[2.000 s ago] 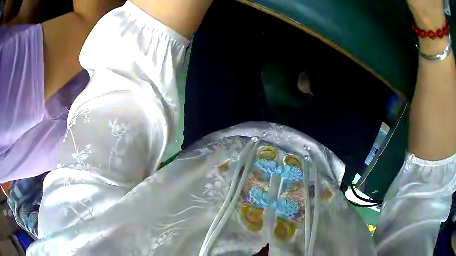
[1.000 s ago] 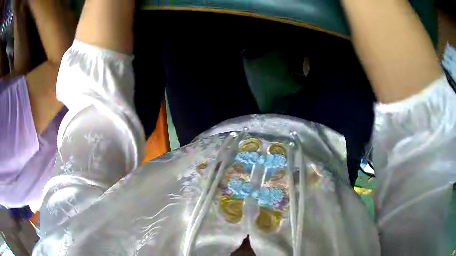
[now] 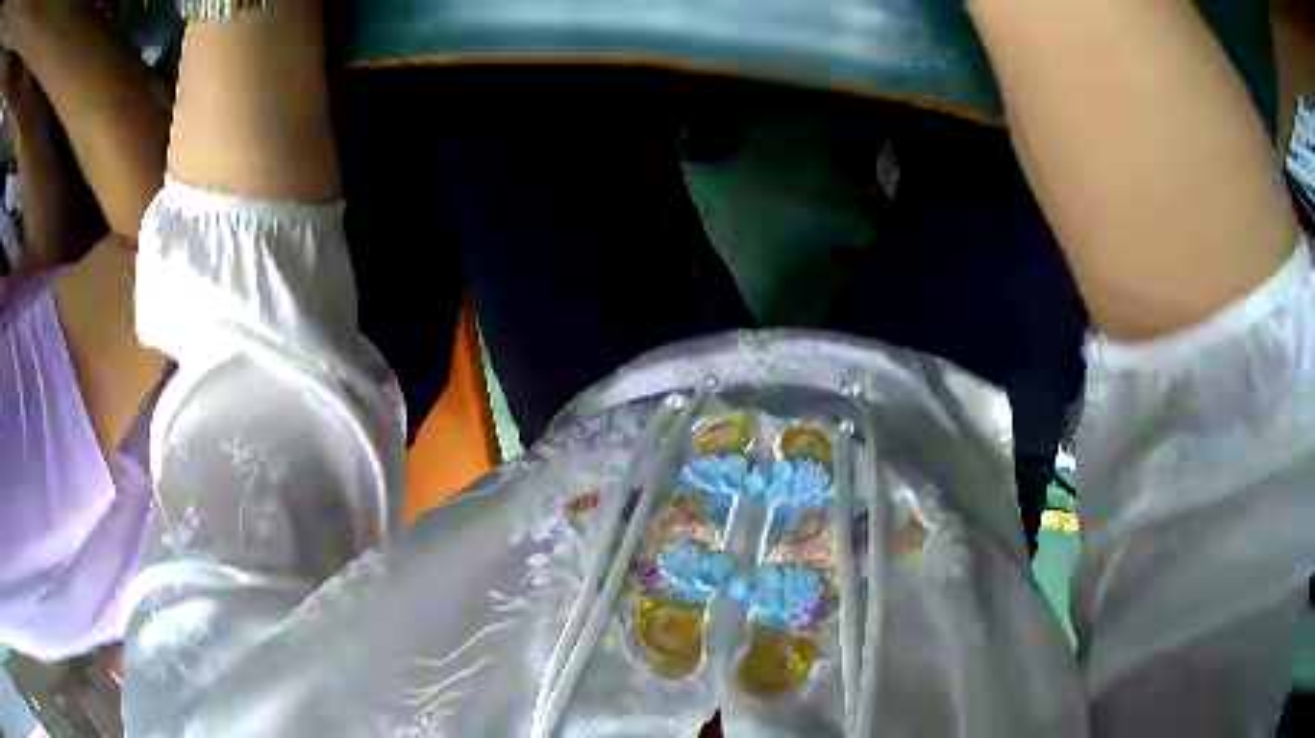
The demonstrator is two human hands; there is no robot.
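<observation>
The dark green bench (image 3: pixel 663 35) with its thin pale wooden edge crosses the top of the view and lies nearest in front of me. Both my forearms reach up past the top edge of the picture, the left one at the upper left and the right one at the upper right. Both my hands are cut off by that edge, so what they hold or touch is hidden. Part of a metal watch (image 3: pixel 221 6) shows on my left wrist at the top edge.
A co-worker's lilac garment (image 3: pixel 65 447) and bare arms are at the far left. An orange surface (image 3: pixel 450 433) shows beside my left sleeve. Green floor with a yellow mark (image 3: pixel 1060 521) shows at the lower right. My dark-clothed legs are under the bench.
The view has turned, so the bench edge lies flatter across the top. My right forearm now reaches inward; its bracelets have left the picture. My left watch has come into view.
</observation>
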